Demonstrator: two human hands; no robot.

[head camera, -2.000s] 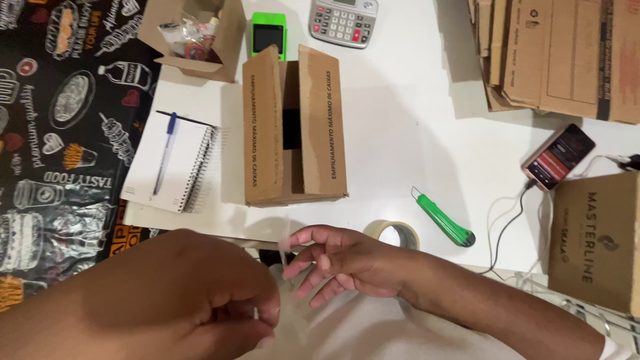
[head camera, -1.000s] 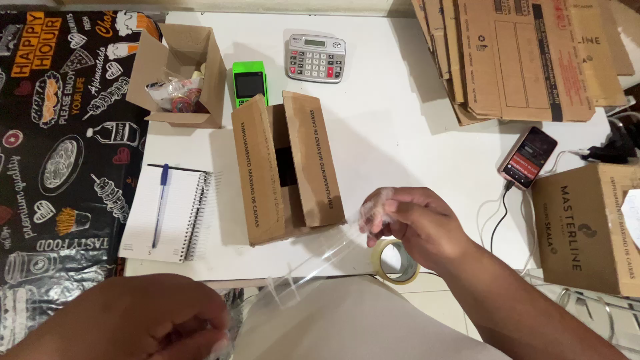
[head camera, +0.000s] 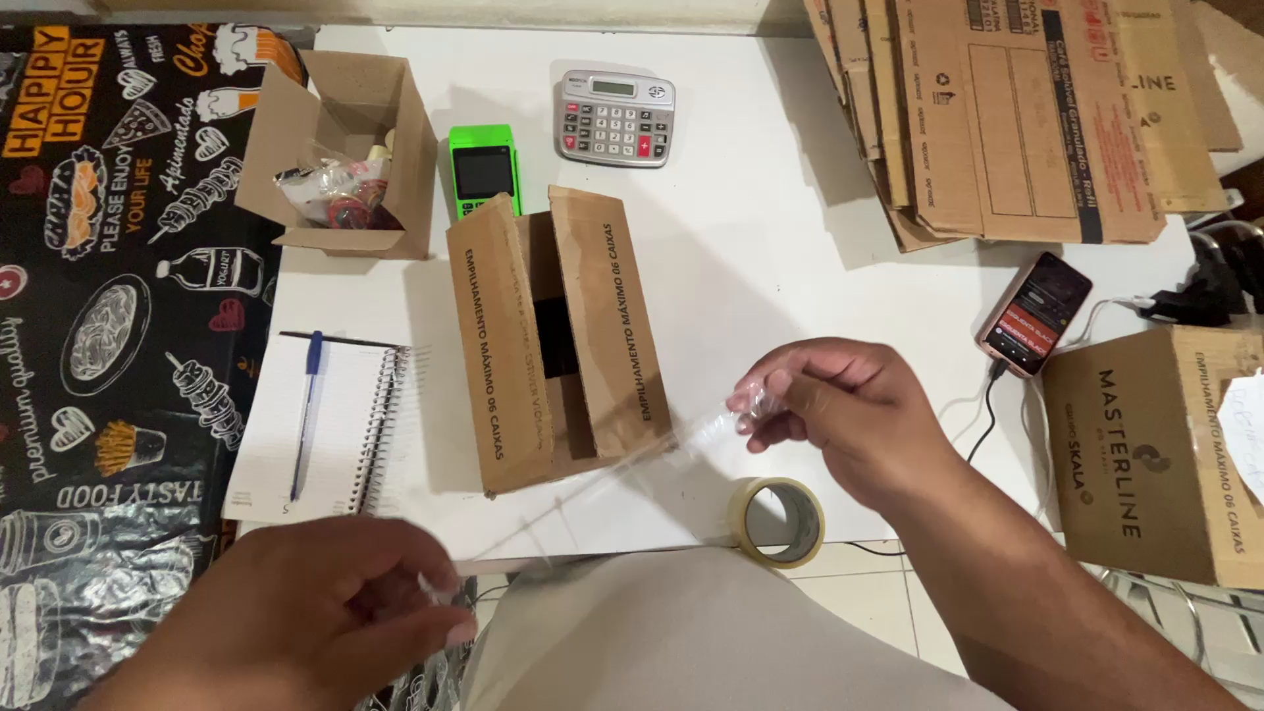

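A crumpled clear plastic strip (head camera: 592, 469), perhaps tape or film, stretches between my hands in front of a cardboard box. My right hand (head camera: 839, 415) pinches its upper end between thumb and fingers. At lower left, my left hand (head camera: 326, 602) has thumb and forefinger curled at the strip's other end; the contact is blurred. The cardboard box (head camera: 622, 326) stands with two long flaps raised and a dark gap between them. A roll of clear packing tape (head camera: 810, 523) lies at the table's near edge, just below my right hand.
A spiral notebook (head camera: 267, 434) with a blue pen (head camera: 307, 415) lies left. Behind are an open carton (head camera: 410, 148) of small items, a green card terminal (head camera: 484, 168) and a calculator (head camera: 614, 118). Flattened cardboard (head camera: 1027, 118), a phone (head camera: 1037, 311) and a closed box (head camera: 1121, 454) are right.
From close together two seconds ago, my hands have moved apart, with the clear strip now stretched between them. The green utility knife seen on the table at right earlier is no longer visible.
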